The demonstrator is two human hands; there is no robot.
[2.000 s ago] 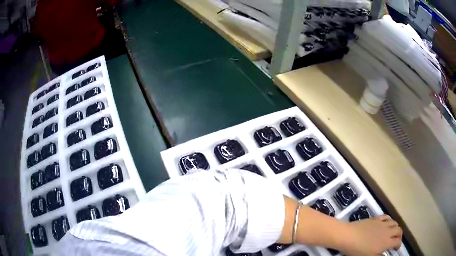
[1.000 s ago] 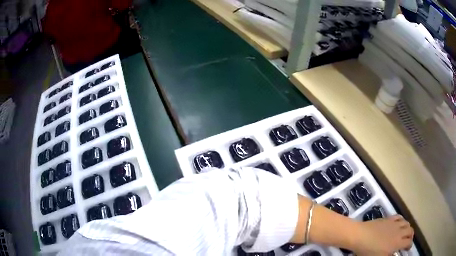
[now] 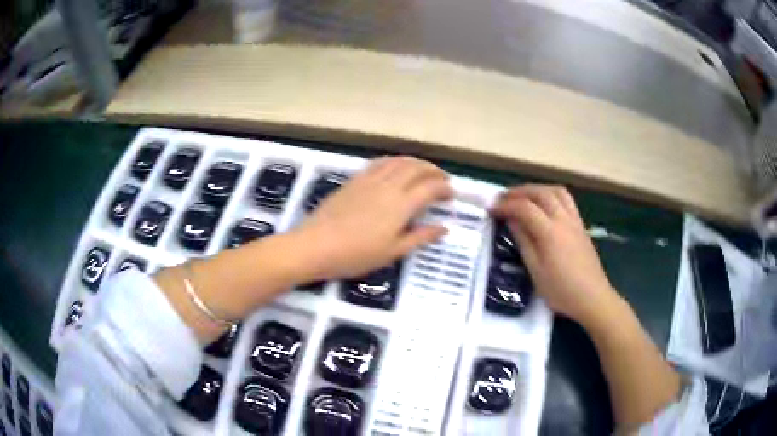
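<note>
A white foam tray (image 3: 545, 336) holds rows of glossy black device units (image 3: 350, 354). A long white label sheet (image 3: 417, 358) with rows of small dark print lies across its right part. My bare left hand (image 3: 379, 209), with a bracelet at the wrist, reaches over the tray; its fingertips are at the sheet's upper left edge. My bare right hand (image 3: 558, 255) is over the tray's upper right corner, its fingertips beside the sheet's top and next to the units there. Blur hides whether either hand grips anything; no single label can be made out at the fingertips.
A pale wooden shelf edge (image 3: 341, 89) runs behind the tray, with a blurred white bottle (image 3: 254, 19) on the shelf. A black smartphone (image 3: 712, 298) lies on white paper (image 3: 688, 328) at the right. Part of another filled tray (image 3: 10, 347) shows at the lower left.
The view has swung right, toward the tray, shelf and phone. My left hand is now at the label sheet, and my right hand has come into view. The person in red is out of view.
</note>
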